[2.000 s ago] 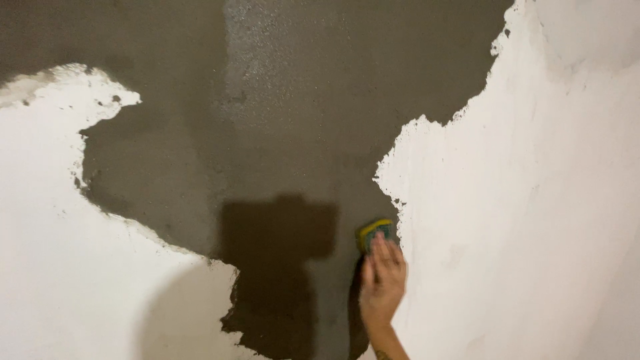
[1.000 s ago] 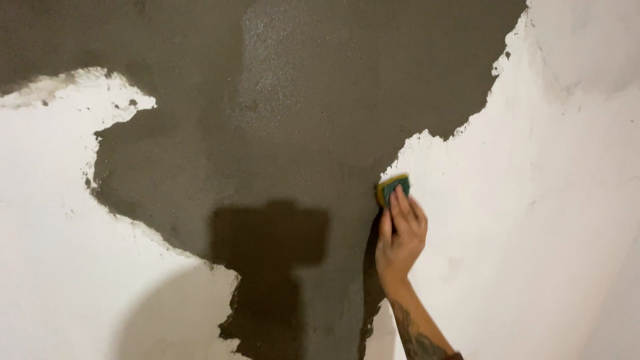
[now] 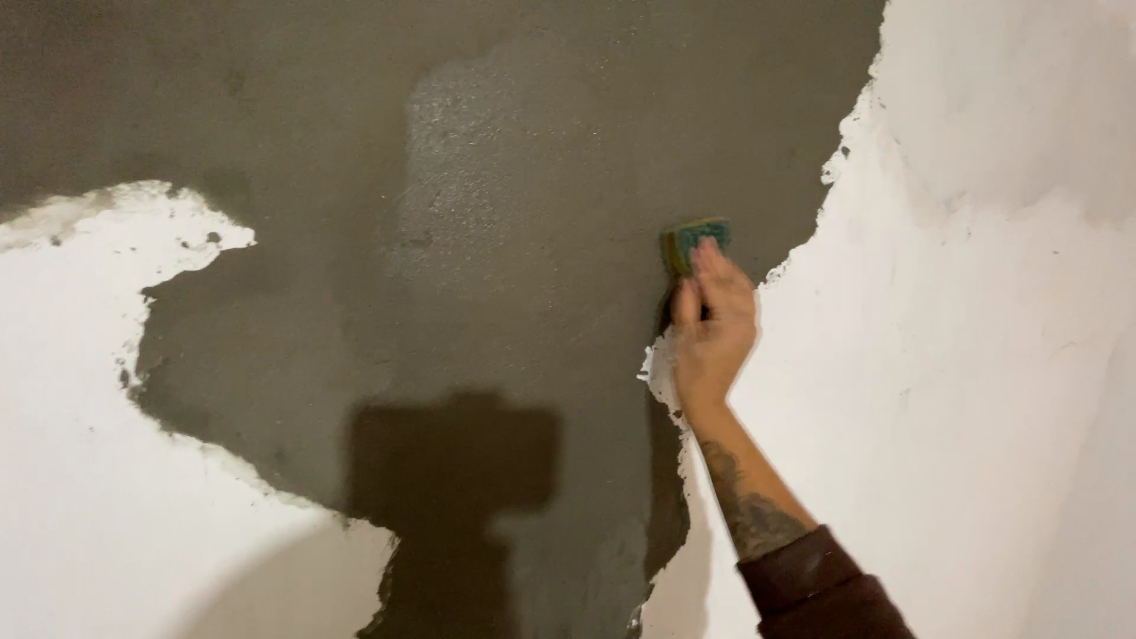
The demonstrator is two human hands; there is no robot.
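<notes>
A yellow and green scouring sponge point(image 3: 700, 240) is held by my right hand point(image 3: 717, 324), its yellow side against the grey plaster patch point(image 3: 532, 177). The hand reaches up from the lower right, close to the patch's right edge, with the fingertips on the green side. A dark sleeve point(image 3: 812, 577) covers the arm below the tattooed forearm. At the upper middle, a rough, wet-looking area point(image 3: 461, 151) shines on the grey surface. My left hand is not in view.
White painted wall point(image 3: 967, 382) borders the grey patch on the right, with more white wall point(image 3: 62, 426) at the left. The borders are ragged and chipped. A dark shadow point(image 3: 453, 461) falls across the lower middle.
My right hand has moved up the wall with the sponge, from beside the patch's lower right edge onto the grey surface above the white point. More of the forearm and sleeve shows now.
</notes>
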